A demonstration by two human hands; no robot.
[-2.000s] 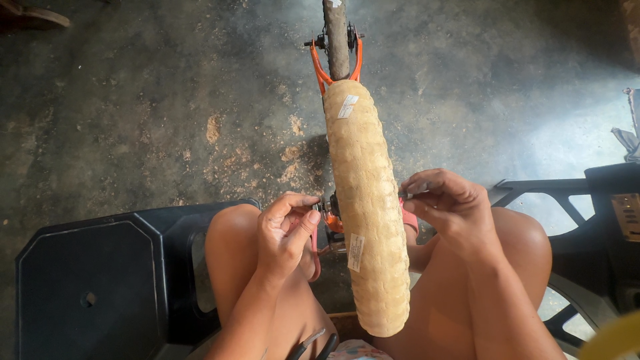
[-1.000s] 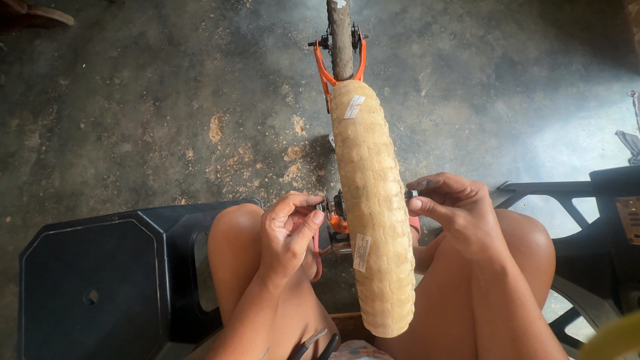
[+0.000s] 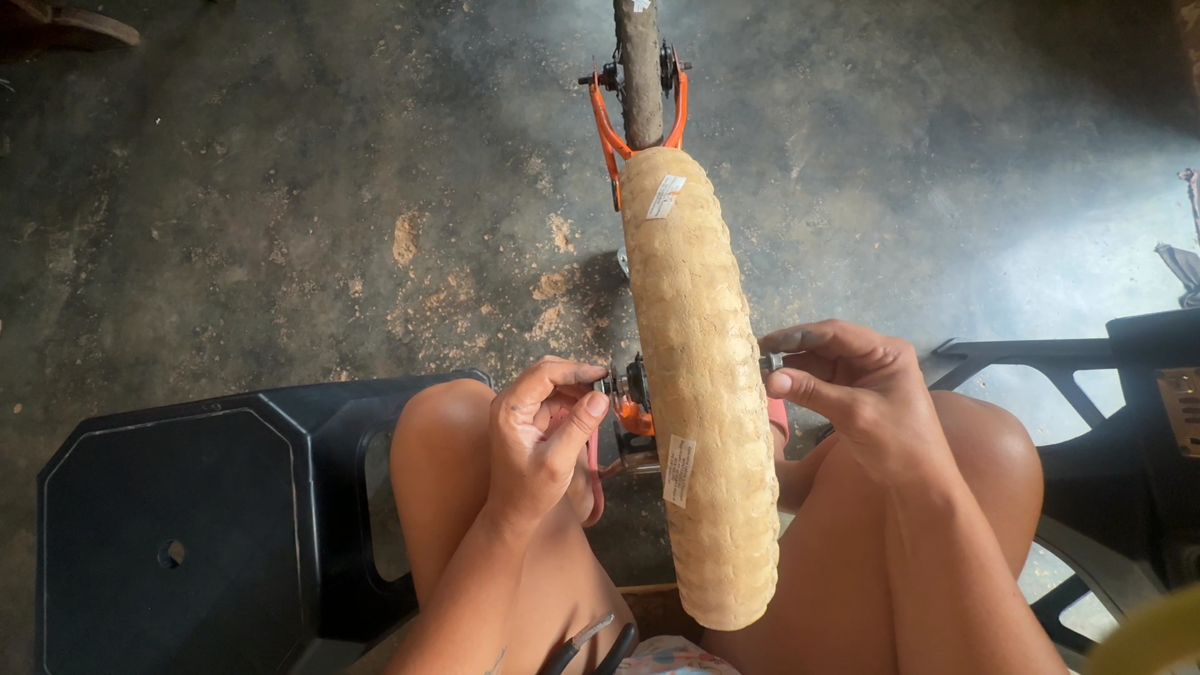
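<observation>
A tan knobbly bicycle tire (image 3: 703,375) on a wheel stands upright between my knees, with two white labels on its tread. Left of it, the thumb and fingers of my left hand (image 3: 548,422) pinch the end of the wheel's axle (image 3: 609,382), beside a dark hub part (image 3: 637,382). On the other side my right hand (image 3: 848,384) has its thumb and fingertips on a metal nut or axle end (image 3: 772,362). The hub's middle is hidden behind the tire. Orange frame parts (image 3: 636,417) show below the axle.
Farther off, a second wheel with a dark tire (image 3: 641,75) sits in an orange fork (image 3: 682,108). A black plastic stool (image 3: 178,525) is at the left, black plastic furniture (image 3: 1087,441) at the right. A tool with black handles (image 3: 572,647) lies by my lap.
The tire has shifted slightly right since two seconds ago. The metal piece at my right fingertips shows more plainly now. My left hand keeps its pinch at the axle.
</observation>
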